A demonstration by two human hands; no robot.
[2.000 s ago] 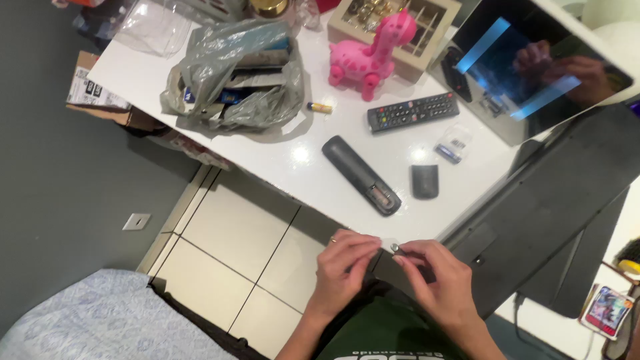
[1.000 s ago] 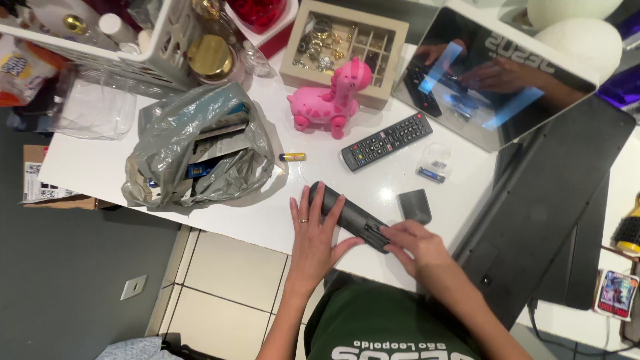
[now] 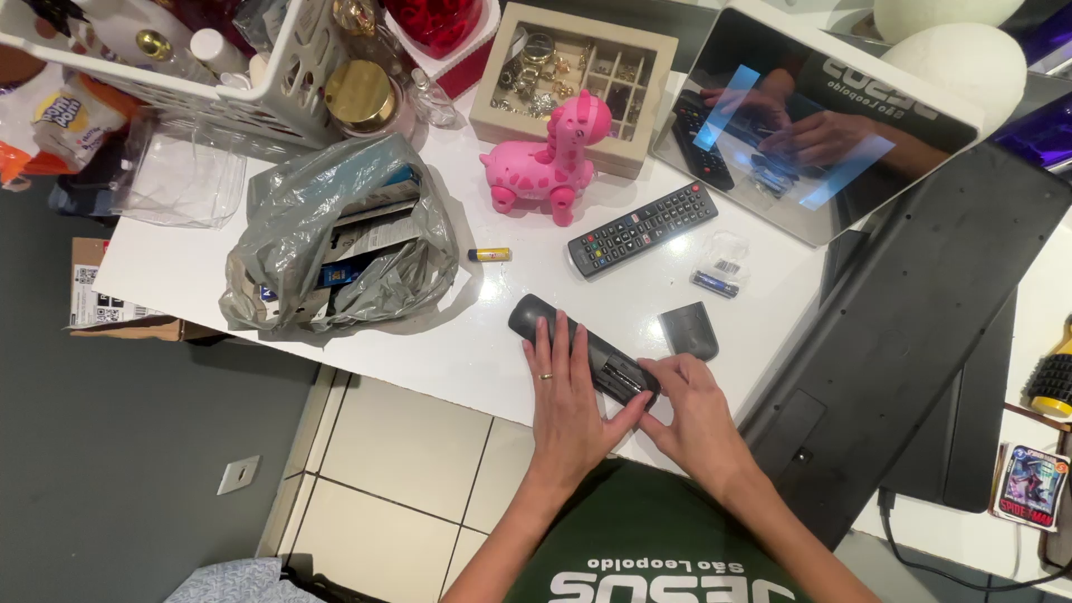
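Note:
A black remote control (image 3: pixel 536 316) lies face down on the white table, its battery bay uncovered, with a dark battery (image 3: pixel 621 377) in it. My left hand (image 3: pixel 569 394) rests flat over the remote's body, fingers on its back, thumb at the bay's end. The fingertips and thumb of my right hand (image 3: pixel 687 402) touch the bay's end. Just above my right hand lies the loose battery cover (image 3: pixel 690 330). A blue battery (image 3: pixel 714 284) lies beside clear packaging (image 3: pixel 727 249). A second remote (image 3: pixel 643 228) lies face up. A yellow battery (image 3: pixel 489 255) lies near the bag.
A grey plastic bag (image 3: pixel 285 218) of packages sits at left, by a white basket (image 3: pixel 293 75). Behind are a pink giraffe toy (image 3: pixel 544 167), a jewellery box (image 3: pixel 662 92) and a mirror-like screen (image 3: pixel 804 126). A long black panel (image 3: pixel 888 335) lies at right.
My hands have moved from in front of the table edge onto the remote, which lay untouched two seconds ago. A dark battery now shows in its bay. The view has shifted.

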